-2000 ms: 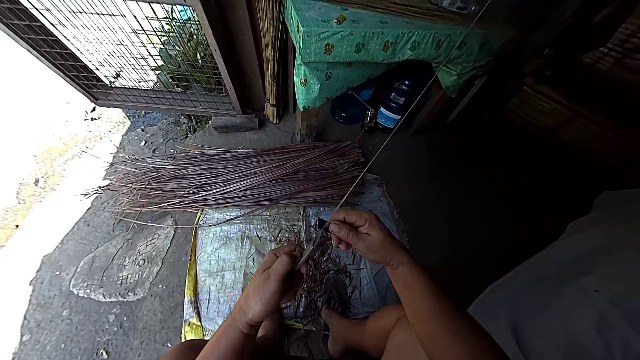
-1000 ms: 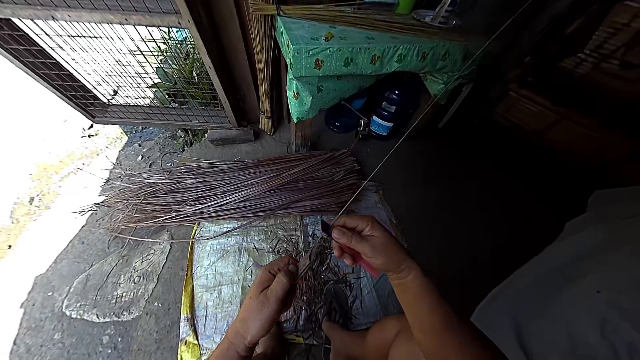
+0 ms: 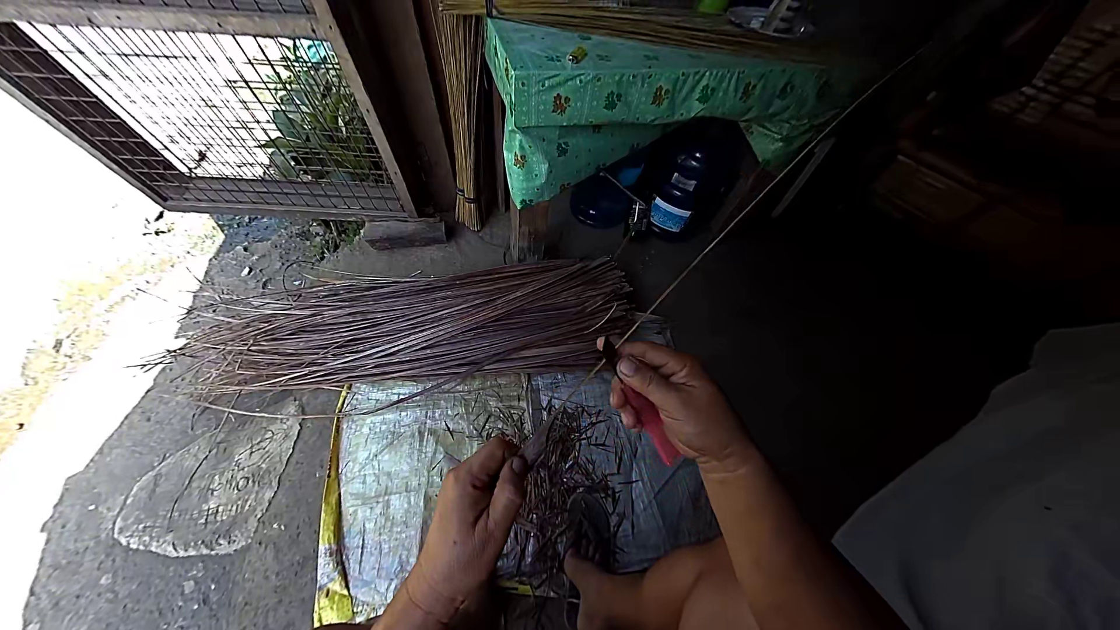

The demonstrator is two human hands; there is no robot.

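My right hand is closed on a knife with a red handle; its dark blade lies against a long thin midrib, likely palm, which runs up to the upper right. My left hand pinches the lower end of that stick, where a dark strip of leaf shows. Beyond both hands a big bundle of purplish-brown sticks lies on the ground and the sack's far edge. Short dark trimmings are heaped on the woven plastic sack under my hands.
A table with a green patterned cloth stands ahead, with blue water jugs under it. A tied bundle of thin sticks leans beside it. A wire-mesh gate is at the upper left. My foot rests by the trimmings.
My two hands were close together at the stick's lower end two seconds ago; they are now farther apart. The knife's red handle now shows below my right hand.
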